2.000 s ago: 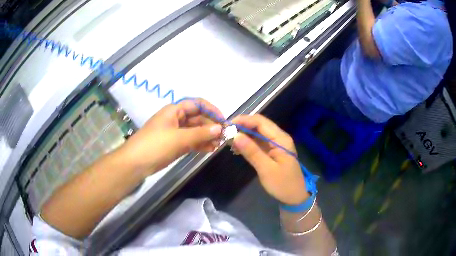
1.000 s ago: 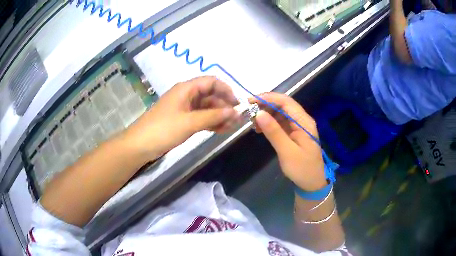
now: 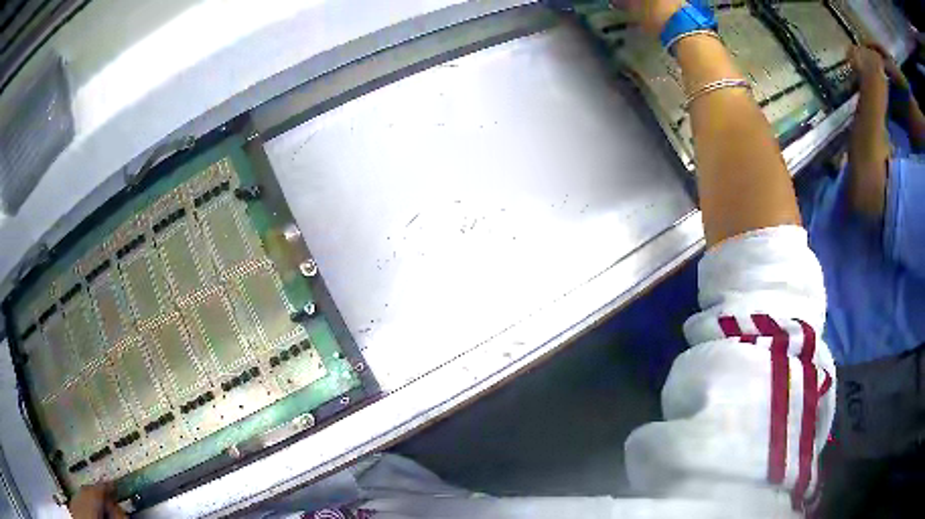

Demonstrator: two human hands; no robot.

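Observation:
A circuit board panel [image 3: 172,314] with two rows of pale rectangles and dark strips lies in a green and dark carrier [image 3: 340,357] at the left. My left hand [image 3: 96,502] is at the carrier's near left corner, mostly cut off by the bottom edge; its grip cannot be seen. My right arm reaches to the upper right. My right hand [image 3: 647,10] is at the top edge over a second carrier with a board panel [image 3: 649,61], largely out of the picture. It wears a blue wrist strap [image 3: 690,22] and bracelets. What it holds is hidden.
A white surface [image 3: 477,203] lies between the carriers, with a metal rail [image 3: 527,340] along its near side. A ribbed grey tray [image 3: 36,132] is at the far left. Another person's arm [image 3: 867,132] and blue-clothed body are at the right.
My hands have parted from the small silvery part between their fingers. My right has gone to the upper right, my left down to the near left corner. The coiled blue cord is out of view.

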